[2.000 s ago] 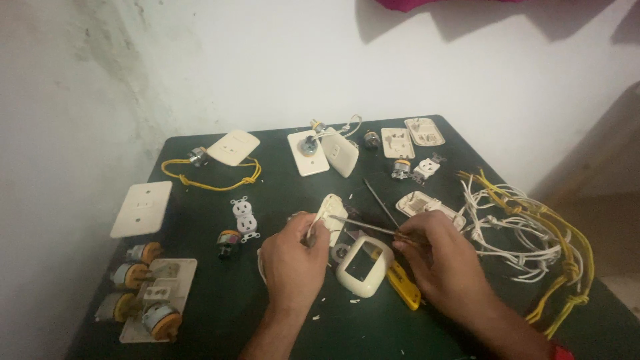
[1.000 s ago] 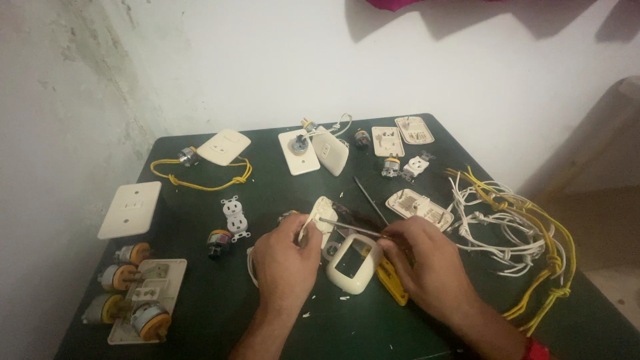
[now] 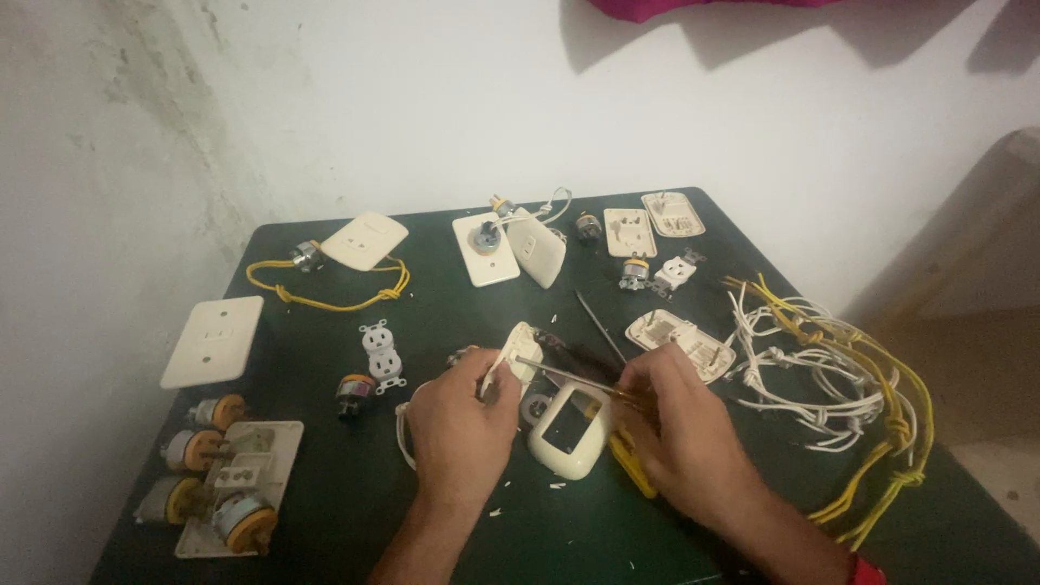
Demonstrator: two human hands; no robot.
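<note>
My left hand (image 3: 467, 422) grips a cream plastic electrical fitting (image 3: 517, 355) near the middle of the table, thumb and forefinger on its near side. My right hand (image 3: 678, 431) holds a screwdriver (image 3: 569, 376) by its amber handle; the metal shaft reaches left and its tip meets the fitting. Just below the shaft lies a cream oval cover frame (image 3: 571, 431) with a rectangular opening, and a small round part (image 3: 535, 408) is beside it. A yellow-handled tool (image 3: 632, 465) lies partly under my right hand. A white cord (image 3: 402, 435) curves out from behind my left hand.
Tangled white wires (image 3: 812, 382) and yellow wires (image 3: 918, 406) lie at the right. A duplex receptacle (image 3: 382, 357), several plugs (image 3: 244, 520) and a wall plate (image 3: 215, 341) are at the left. Along the back are more plates (image 3: 366, 241); a metal rod (image 3: 600, 325) and an open housing (image 3: 681, 345) lie near my right hand.
</note>
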